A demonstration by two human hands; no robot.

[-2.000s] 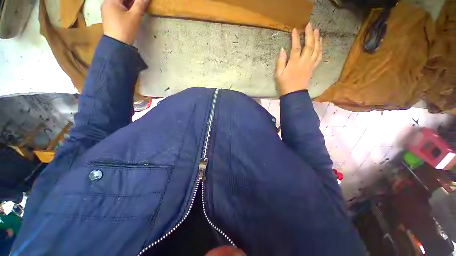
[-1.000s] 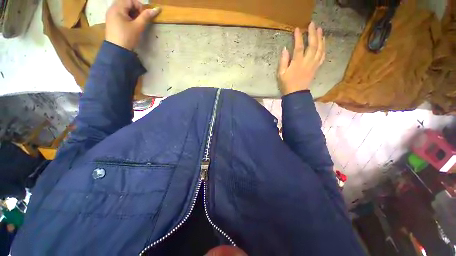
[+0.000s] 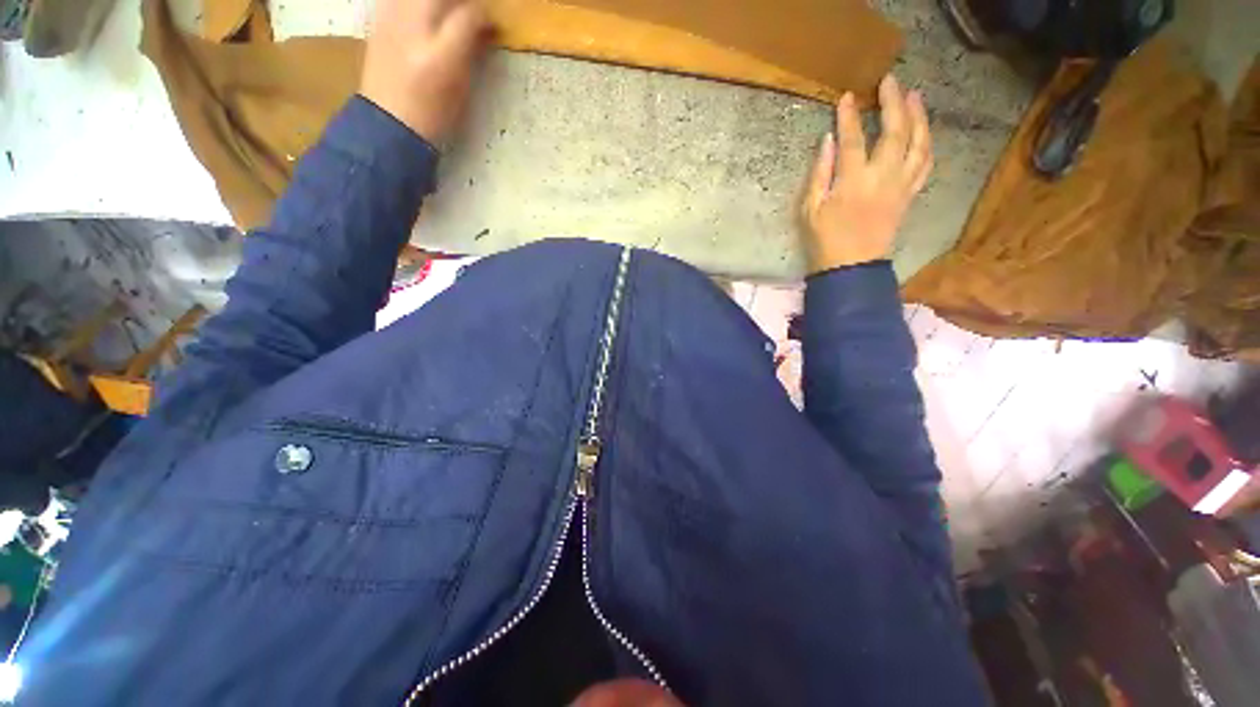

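The tan-brown leather panel [image 3: 719, 39] lies on the grey-beige table cover [image 3: 594, 152], cut off by the top edge of the picture. A narrow, brighter orange folded edge runs along its near side. My left hand [image 3: 422, 62] is at the panel's left end, blurred and partly cut off at the top; whether its fingers hold the edge cannot be told. My right hand [image 3: 871, 173] is spread, palm down, with its fingertips touching the panel's near right corner.
Curved brown cut pieces [image 3: 270, 104] lie at left. A wrinkled brown leather pile [image 3: 1105, 235] is at right, with black looped scissor handles [image 3: 1067, 136] on it. A dark object [image 3: 1057, 25] stands behind. A pink plastic item [image 3: 1175, 449] is on the floor.
The whole view has shifted slightly. My left hand has moved right along the panel's edge and its pinching fingers no longer show clearly. My right hand stays at the panel's right corner.
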